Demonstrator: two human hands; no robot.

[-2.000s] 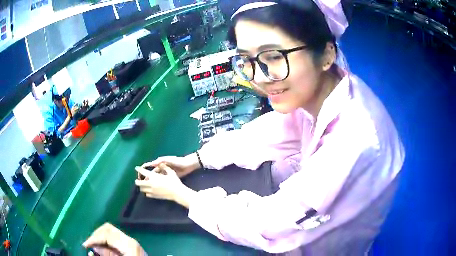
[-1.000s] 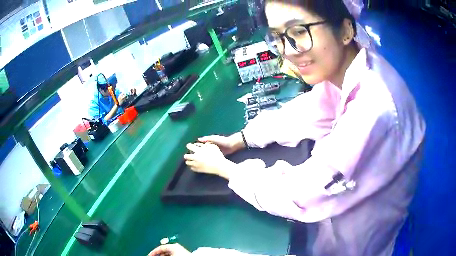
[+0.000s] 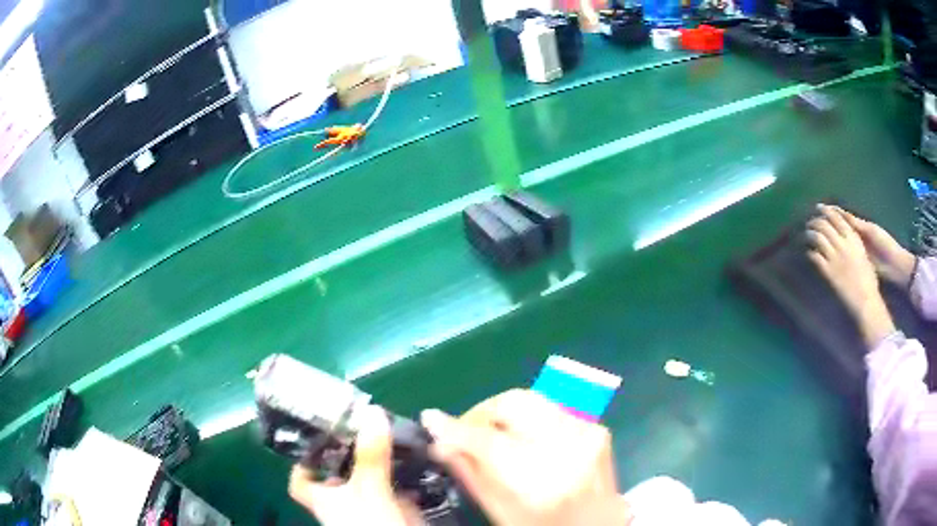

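Observation:
A camera unit [image 3: 308, 396], with a rough pale grey housing and a dark section below, is held above the bench mat at the lower middle. My left hand [image 3: 358, 483] grips it from below, its thumb on the front. My right hand [image 3: 545, 462] is at the unit's dark right-hand part, fingers bent against it; the fingertips are blurred, and whether they grip it I cannot tell. A colour card [image 3: 577, 386] with blue and magenta bands lies just behind my right hand. A small pale and green piece [image 3: 688, 372] lies to its right.
Dark ribbed blocks [image 3: 516, 228] stand by the green post [image 3: 491, 113]. A neighbour's hands [image 3: 848, 247] are over a black foam tray [image 3: 786, 298] at right. An orange air gun [image 3: 341, 136] with its hose lies on the far bench. White paper [image 3: 101, 478] is at lower left.
The view has swung left and down from the neighbour to the bench before me. Both my hands and the camera unit are now in view. The neighbour now shows only at the right edge.

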